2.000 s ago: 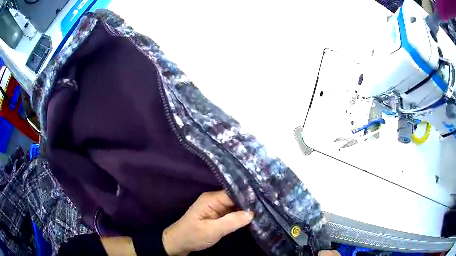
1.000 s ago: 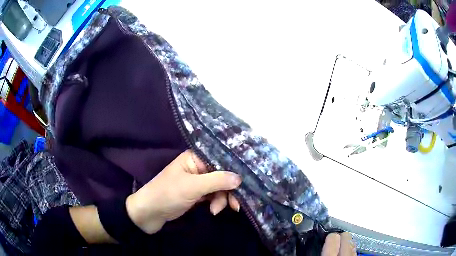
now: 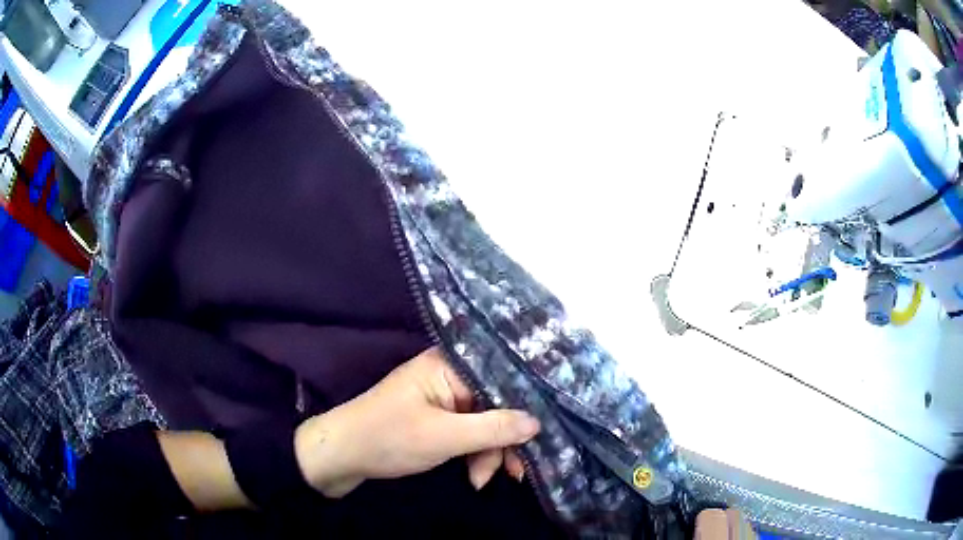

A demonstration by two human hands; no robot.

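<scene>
A fuzzy plaid garment (image 3: 496,285) with smooth dark purple lining (image 3: 296,200) lies across the table edge. A toothed zipper (image 3: 407,248) runs between lining and plaid band. My left hand (image 3: 412,427) grips the band at the zip edge, thumb on top. Tailor's shears with a gold pivot screw (image 3: 642,478) lie along the dark slit in the band; their blades are partly hidden in the fabric. My right hand (image 3: 723,524) is cut off by the bottom edge; only fingertips show, at the shears' black handle.
A white sewing machine (image 3: 898,148) stands at the right. Snips with a blue part (image 3: 805,281) and a yellow loop (image 3: 907,303) lie by its needle area. Another machine (image 3: 100,84) is at upper left. Red and blue crates (image 3: 37,200) and plaid pieces (image 3: 63,369) are at the left.
My left hand has moved up the band, then slightly down and right, with a thumb-on-top grip throughout. The shears have shifted slightly right. The camera view has shifted a little.
</scene>
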